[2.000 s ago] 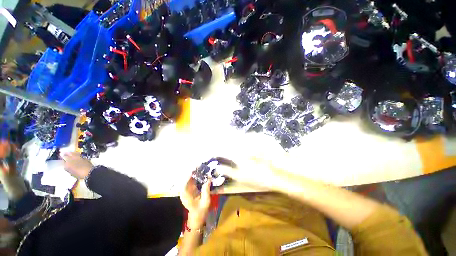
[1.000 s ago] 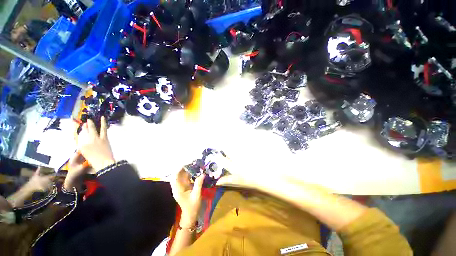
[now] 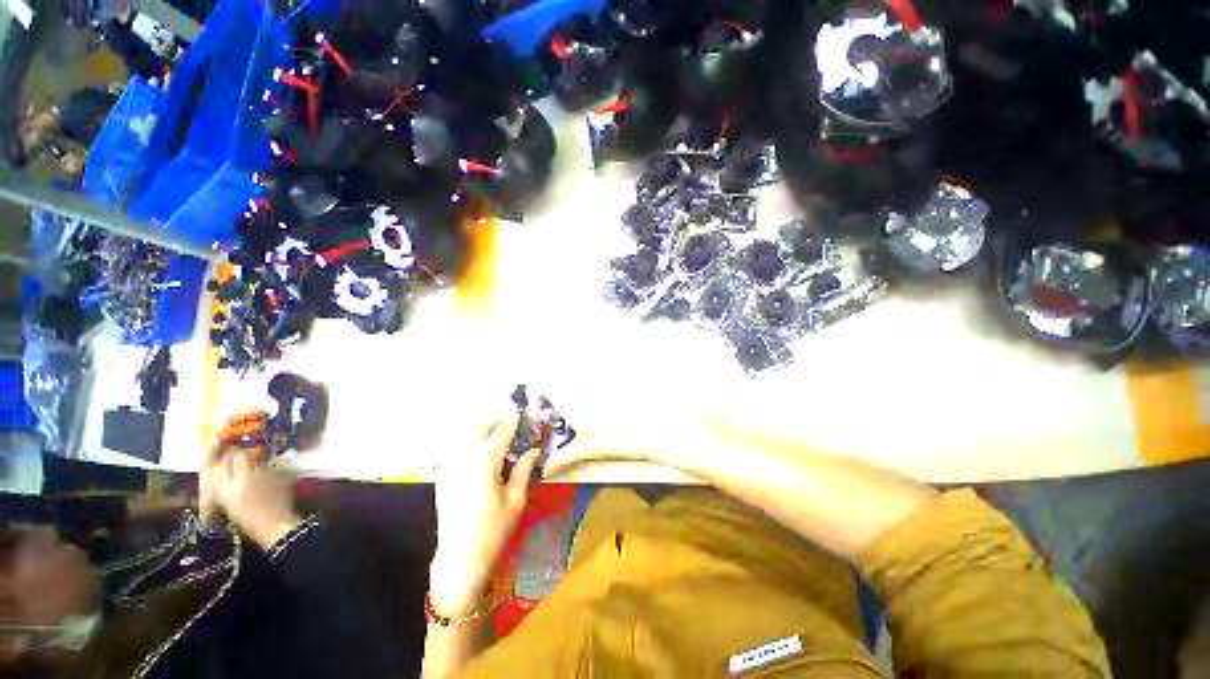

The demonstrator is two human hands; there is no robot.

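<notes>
A small part-finished unit [image 3: 536, 431], dark with shiny silver parts and a little red, is at the bench's near edge. My left hand [image 3: 480, 504] grips it from the left with fingers and thumb; a beaded bracelet is on the wrist. My right hand [image 3: 630, 435] is close to the unit's right side, but glare washes out its fingers, so its grip cannot be made out. Shiny modules with black round parts [image 3: 723, 265] lie in a loose pile beyond my hands.
Black housings with red wires [image 3: 358, 285] and notched discs are heaped left and behind. Larger chrome-insert units [image 3: 1062, 295] lie right. A blue bin [image 3: 206, 133] stands far left. A neighbour's hand [image 3: 246, 488] holds an orange-handled tool by a dark part. Orange tape [image 3: 1174, 409] marks the bench.
The unit in my left hand has turned, and its white notched face no longer shows. The neighbour's hand has left the heap and now holds the orange-handled tool near the bench edge.
</notes>
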